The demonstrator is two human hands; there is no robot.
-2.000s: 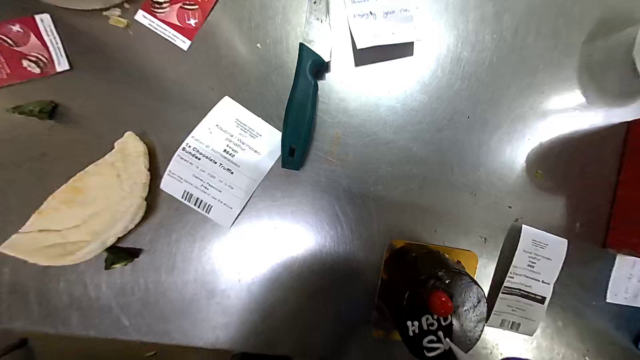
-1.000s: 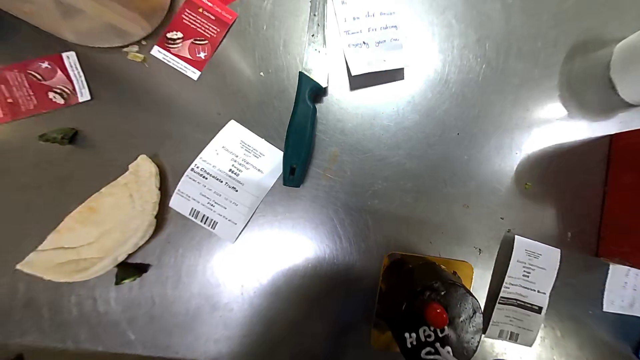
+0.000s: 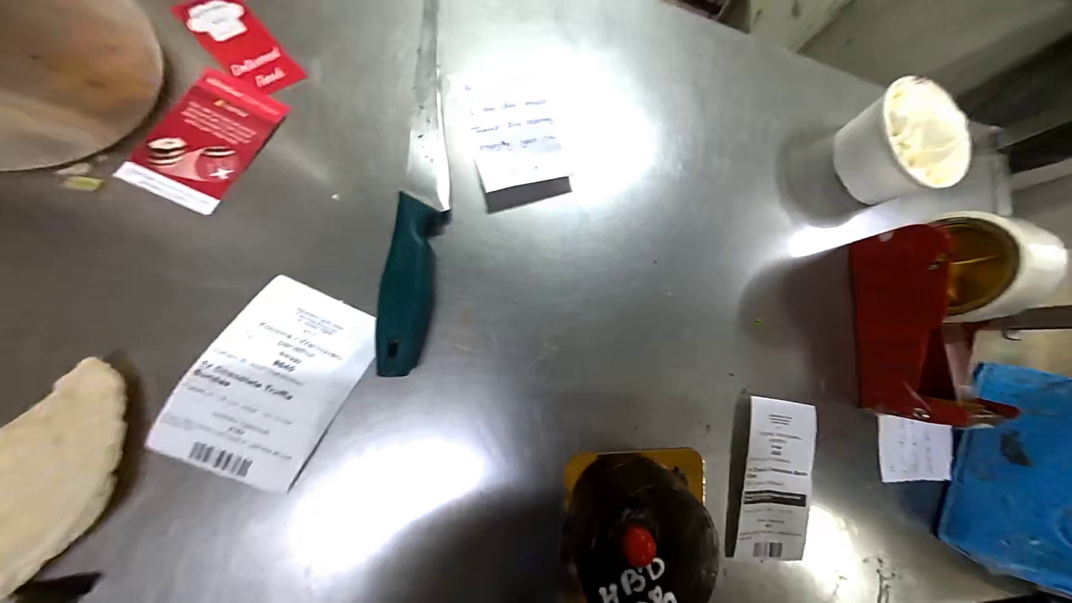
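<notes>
Neither of my hands shows in the head view. A knife with a green handle [image 3: 406, 285] lies on the steel table, its blade toward the far edge. To its left is a printed paper slip [image 3: 264, 385]. A small chocolate-covered cake [image 3: 645, 528] with a red topping and white lettering sits on a gold board [image 3: 670, 459] at the lower middle. Another printed slip [image 3: 777, 477] lies right of the cake. A folded flatbread [image 3: 59, 477] rests at the lower left. Beyond the knife's right side is a handwritten note [image 3: 512, 138].
Red printed cards [image 3: 209, 138] lie at the upper left beside a round, pale container [image 3: 75, 84]. On the right stand a white tub of cream [image 3: 904, 142], a red metal holder [image 3: 896, 318], a cup of amber contents [image 3: 992, 264] and a blue object [image 3: 1017, 477].
The view has shifted to the right and toward the far side, bringing the cream tub, amber cup and blue object further into sight. The things on the table have not plainly moved.
</notes>
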